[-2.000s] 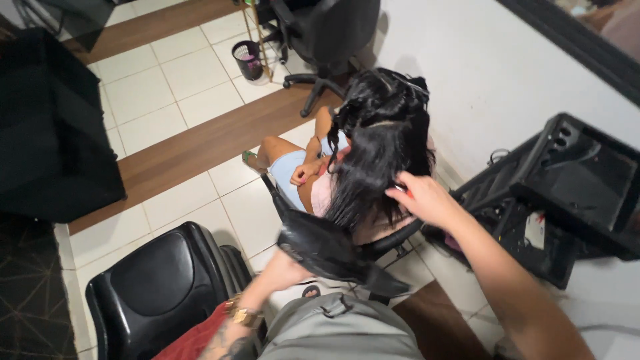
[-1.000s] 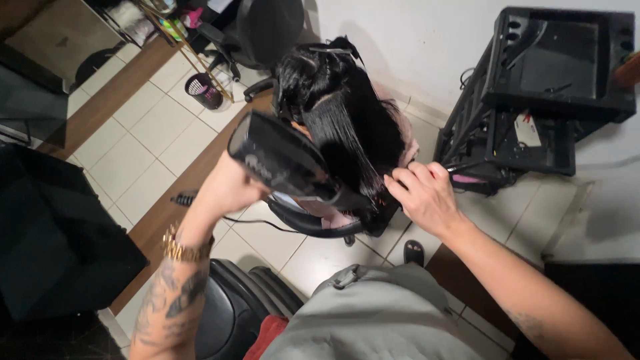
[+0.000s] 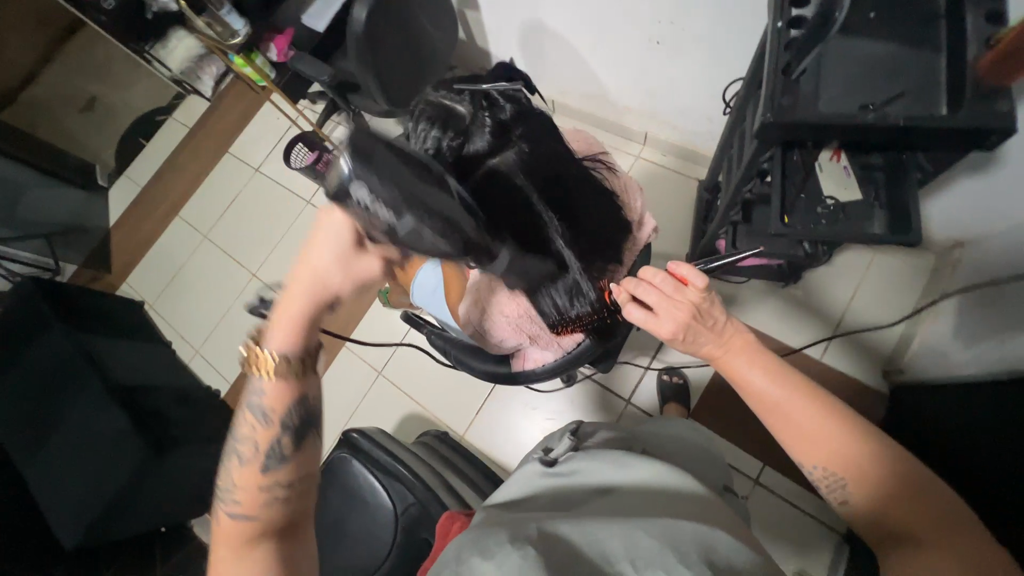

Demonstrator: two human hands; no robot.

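Note:
A black hair dryer is gripped by my left hand, its nozzle angled down toward the ends of a seated person's long dark hair. My right hand holds a round hairbrush with reddish bristles, its black handle pointing up to the right. The hair ends lie over the bristles. A metal clip sits in the hair near the crown. A pink towel covers the person's shoulders and back.
A black trolley with trays stands at the right by the wall. Black chairs are at the lower left and top. A mesh bin is on the floor. A power cord crosses at right.
The dryer has swung upward from low beside the hair and is now held above it, nozzle toward the ends. The brush bristles now show under the hair ends. The view has shifted.

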